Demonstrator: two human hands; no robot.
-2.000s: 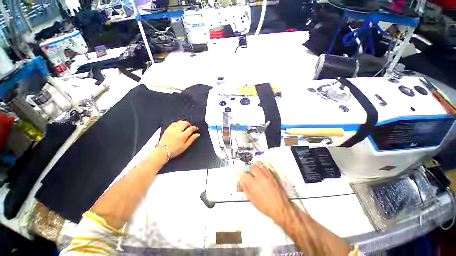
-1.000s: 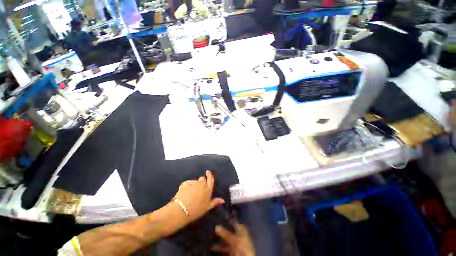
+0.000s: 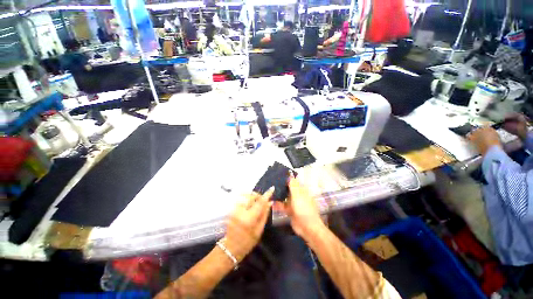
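Observation:
A black fabric piece point(image 3: 273, 180) is bunched between my hands above the table's front edge. My left hand point(image 3: 248, 217) grips its lower left side. My right hand point(image 3: 299, 201) grips its right side. Part of the piece hangs below the edge. A flat black stack of cut panels point(image 3: 125, 172) lies left of the needle. The white sewing machine point(image 3: 345, 129) stands behind my hands, and the needle area point(image 3: 248, 140) has no fabric under it that I can see.
Small black labels point(image 3: 300, 156) lie in front of the machine. A clear plastic bag point(image 3: 362, 167) lies at the right table edge. A blue crate point(image 3: 450, 257) with dark pieces and brown card is below right. Another person's hands and blue sleeve point(image 3: 504, 175) are at the right station.
The black piece has left the table surface and is now bunched in both hands. My right hand has come up from below the edge. The view has tilted up and turned right.

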